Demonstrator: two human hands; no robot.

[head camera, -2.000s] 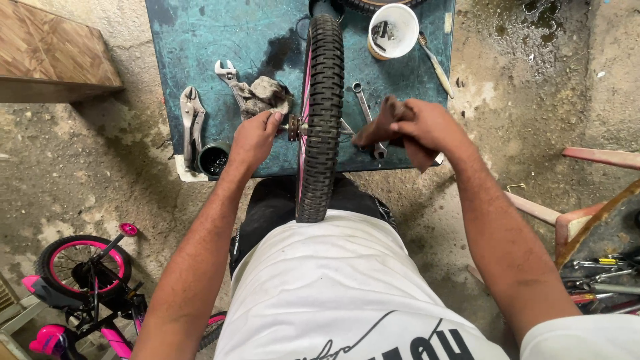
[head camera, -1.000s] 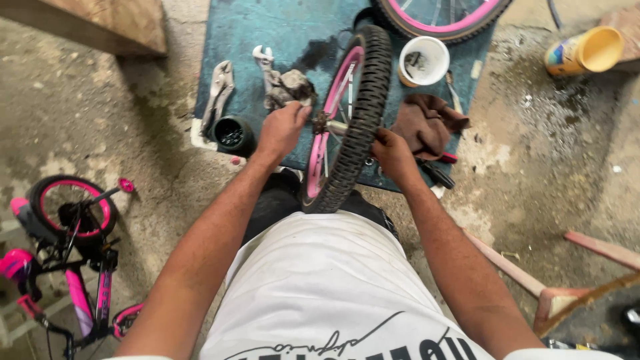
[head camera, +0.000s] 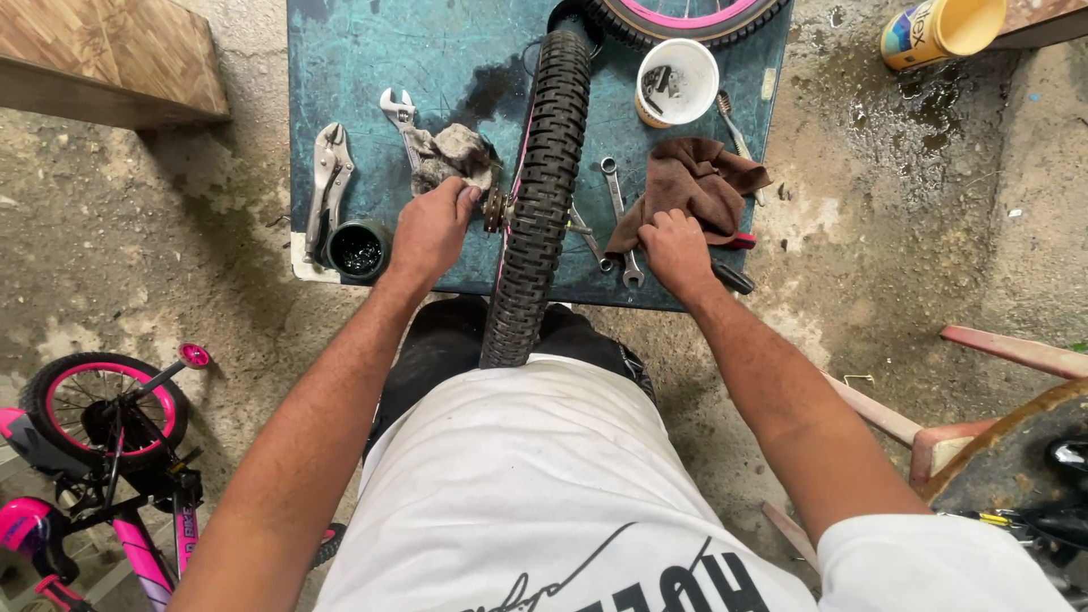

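A pink-rimmed bicycle wheel with a knobby tire [head camera: 544, 178] stands upright between my arms, its lower end against my lap. My left hand [head camera: 433, 225] is beside the wheel's hub [head camera: 495, 210], its thumb and fingers together at the edge of a dirty grey rag [head camera: 459, 157]; whether it grips the rag is unclear. My right hand [head camera: 676, 251] has its fingertips on a brown cloth [head camera: 697, 187] right of the wheel. Left of that cloth lie a combination wrench [head camera: 614, 191] and another wrench [head camera: 591, 236]. An adjustable wrench [head camera: 401, 119] lies behind the grey rag.
On the blue-green table [head camera: 365, 51] are locking pliers [head camera: 329, 178], a dark jar [head camera: 359, 249], a white tub [head camera: 677, 83] of small parts, a toothbrush [head camera: 738, 132] and another wheel [head camera: 688, 30]. A small pink-and-black bicycle [head camera: 119, 442] stands at lower left.
My right hand has moved from beside the wheel to the brown cloth, which it held up two seconds ago and which lay on the table one second ago. The wheel looks more upright.
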